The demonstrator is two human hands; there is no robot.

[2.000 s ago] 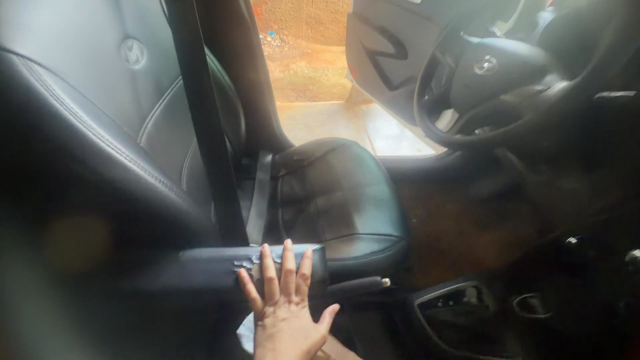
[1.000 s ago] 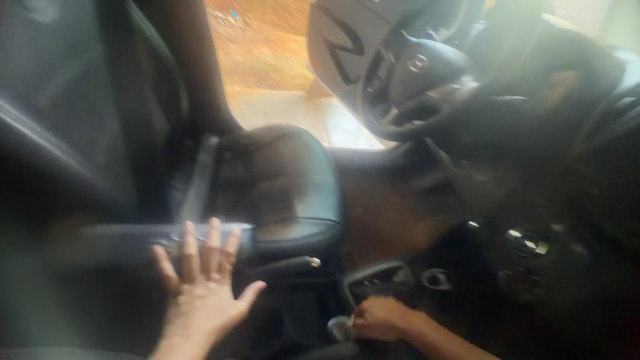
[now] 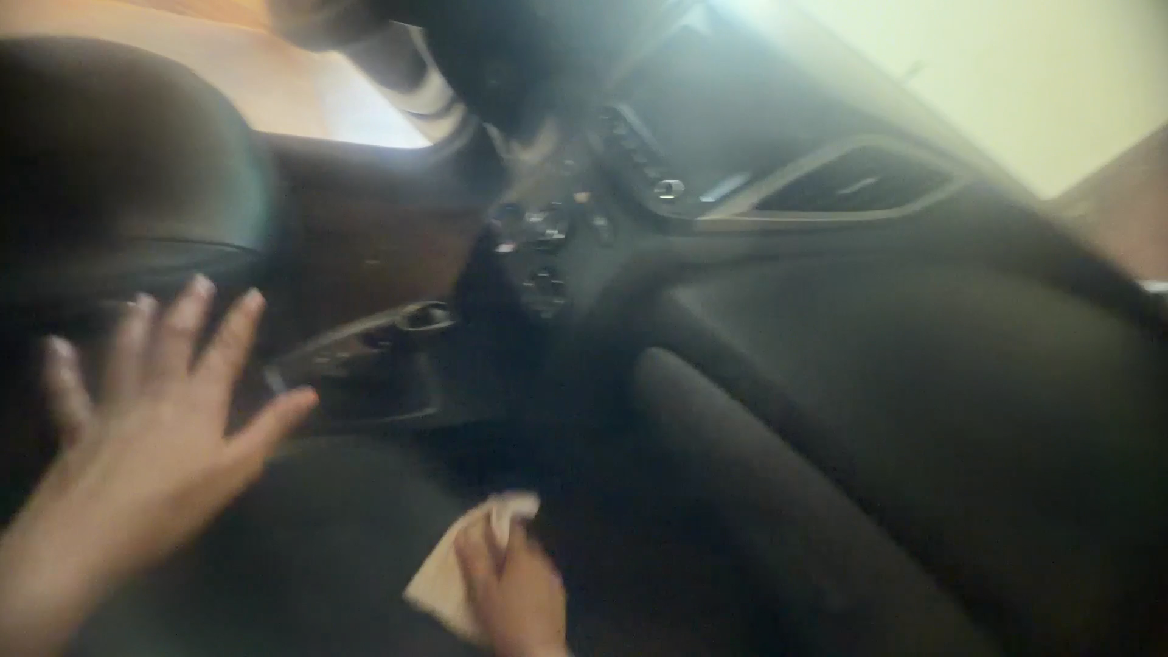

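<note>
My left hand (image 3: 169, 401) is spread over the area between the seats, fingers apart and nothing in them. Beyond its fingertips lies the dark leather car seat (image 3: 119, 164). My right hand (image 3: 520, 584) grips a light cloth (image 3: 452, 566) low in the middle of the view, over a dark surface too blurred to name surely. The centre console trim (image 3: 365, 365) with the gear area lies ahead, between the two hands and farther off.
The dashboard (image 3: 821, 265) with an air vent (image 3: 858, 187) fills the right side. Centre controls (image 3: 545, 274) stand past the console. At the upper left are part of the steering wheel (image 3: 429, 100) and the bright door opening (image 3: 274, 87).
The view has swung far toward the dashboard. The cloth shows plainly in my right hand, which was largely hidden two seconds ago. My left hand has come off the armrest.
</note>
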